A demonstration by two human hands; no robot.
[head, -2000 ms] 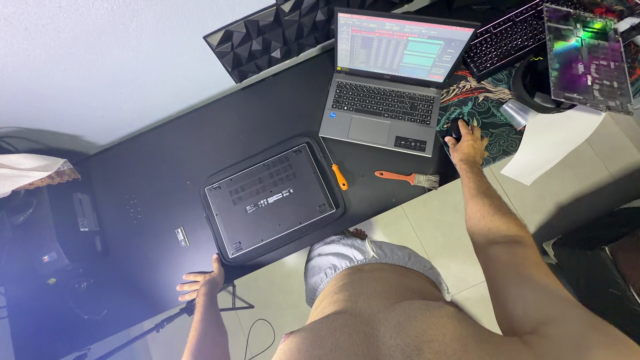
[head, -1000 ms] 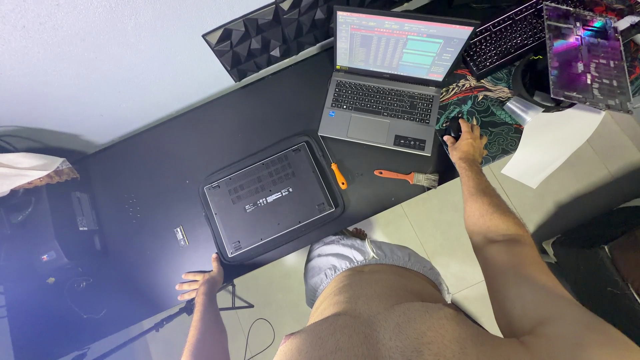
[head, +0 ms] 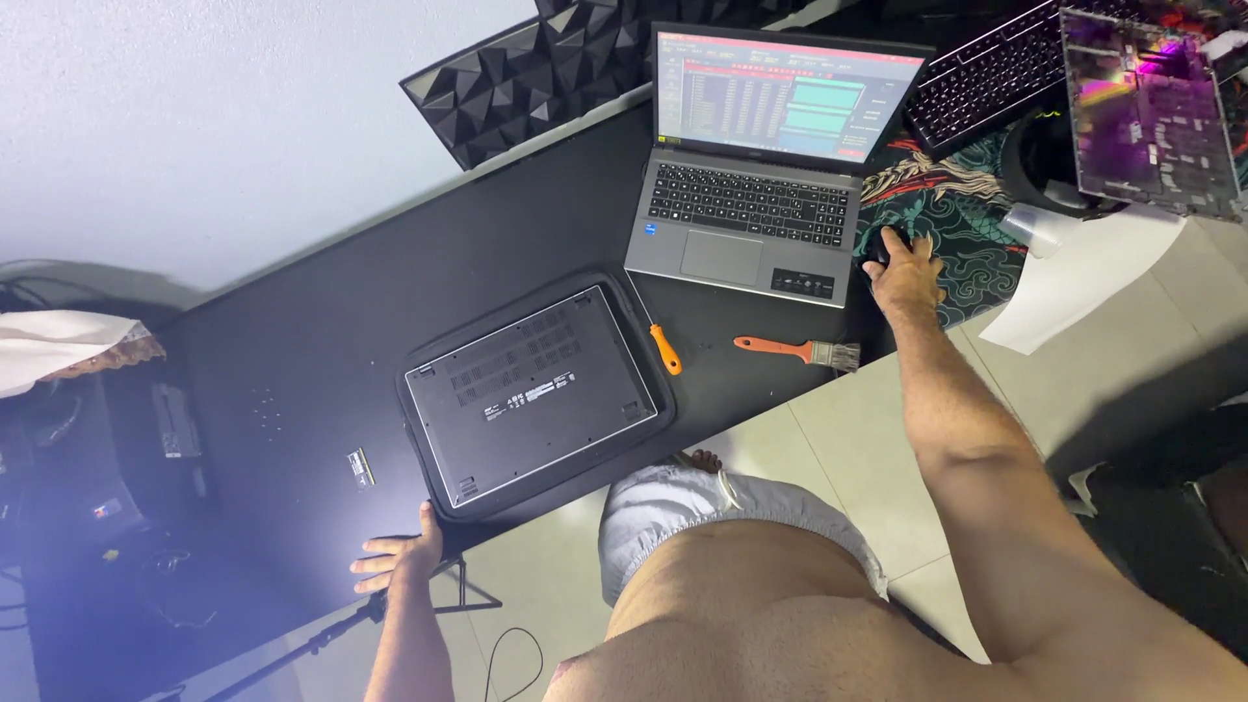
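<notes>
My right hand [head: 905, 271] rests over a black computer mouse [head: 885, 246] on a patterned mouse mat [head: 960, 219], right of an open grey laptop [head: 721, 255] whose screen is lit. My left hand [head: 402, 558] lies at the table's front edge with fingers spread and nothing in it, its thumb near the corner of a dark padded sleeve [head: 668, 409]. On that sleeve a second laptop [head: 531, 429] lies underside up. An orange-handled screwdriver [head: 666, 349] is beside it, and a paintbrush with an orange handle [head: 780, 346] lies farther right. A small memory module [head: 361, 469] sits to its left.
Tiny screws [head: 265, 409] lie left on the black table [head: 292, 322]. A faceted black panel [head: 546, 73] stands against the wall. At the right are a black keyboard [head: 985, 78], a lit transparent panel [head: 1150, 127] and white paper [head: 1082, 278]. A thin tripod leg [head: 312, 643] is below the left edge.
</notes>
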